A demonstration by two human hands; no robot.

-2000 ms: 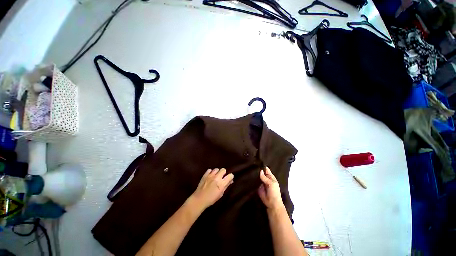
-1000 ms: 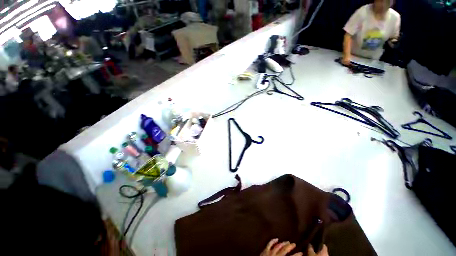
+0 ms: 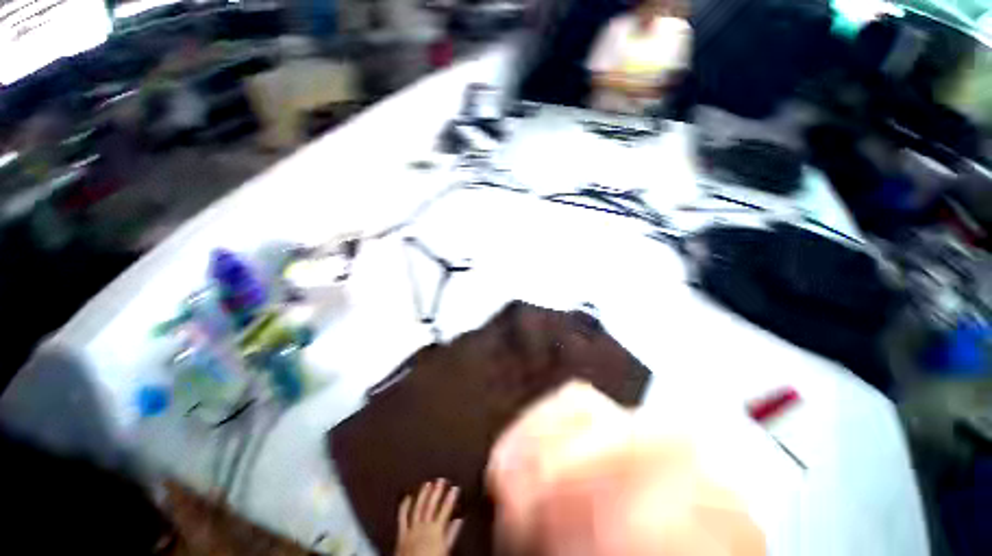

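The brown sleeveless garment (image 3: 435,434) lies on the white table, blurred, with a small dark hanger hook at its neck. My left hand (image 3: 430,519) rests on its lower part with the fingers apart, holding nothing that shows. My right hand (image 3: 598,478) is raised close to the camera, large and strongly blurred; it covers the garment's right part, and its fingers cannot be made out.
A red thread cone (image 3: 775,405) lies at the right, a thin tool beside it. Black garments (image 3: 794,282) lie behind. A hanger (image 3: 435,272) and several others lie farther back. Bottles, one purple (image 3: 237,279), stand at left. A person (image 3: 642,60) is at the far table end.
The view has swung right. My right hand has come off the garment and up near the camera. My left hand now lies lower on the garment with its fingers spread.
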